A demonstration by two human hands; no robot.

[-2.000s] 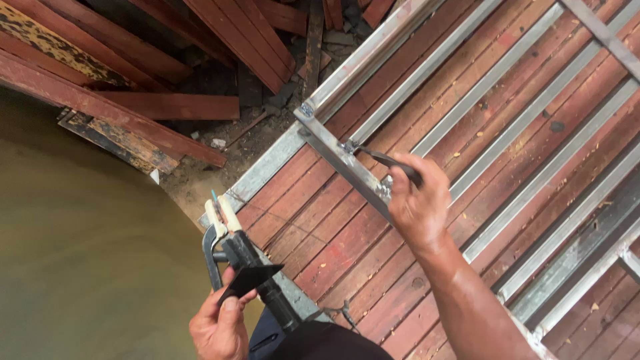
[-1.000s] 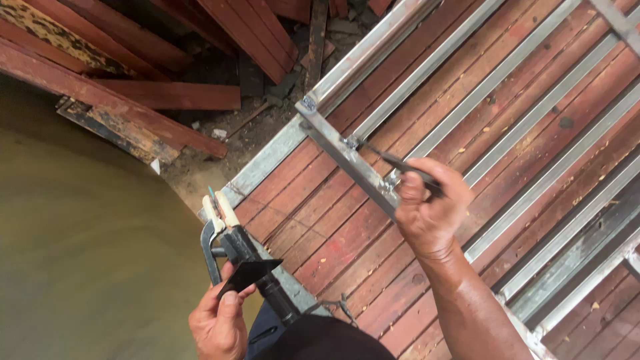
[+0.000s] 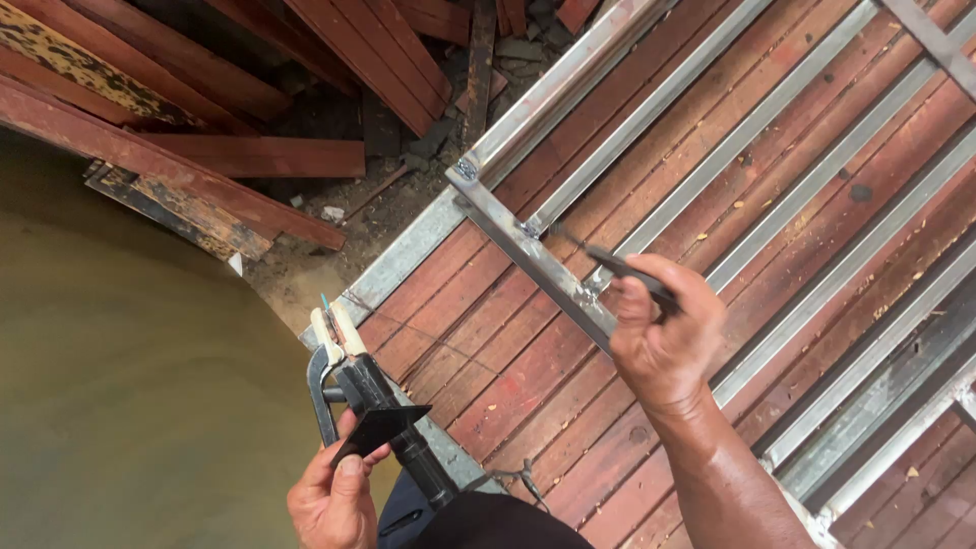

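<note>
My left hand (image 3: 339,488), low and left of centre, grips a small dark welding lens or plate (image 3: 379,428) and lies against a black welding electrode holder (image 3: 374,389). The holder's pale jaws point up with a short bluish stub between them. My right hand (image 3: 667,328) is closed on a thin dark tool (image 3: 629,276), perhaps a chipping hammer; its blurred tip is near a weld bead (image 3: 530,229) on a square steel tube (image 3: 534,263). Another weld bead (image 3: 467,168) marks the tube's upper corner. The tube joins several parallel bars (image 3: 656,114) of a steel frame.
The frame lies over reddish wooden planks (image 3: 496,374) edged by a galvanized steel beam (image 3: 415,259). Brownish water (image 3: 130,381) lies at the left, below the deck's edge. Loose red boards (image 3: 267,156) and rubble (image 3: 435,141) are at the upper left. A thin cable (image 3: 526,476) lies near my legs.
The right hand and its tool have shifted slightly about the welded joints between frames. My left hand stays in nearly the same place with the same items.
</note>
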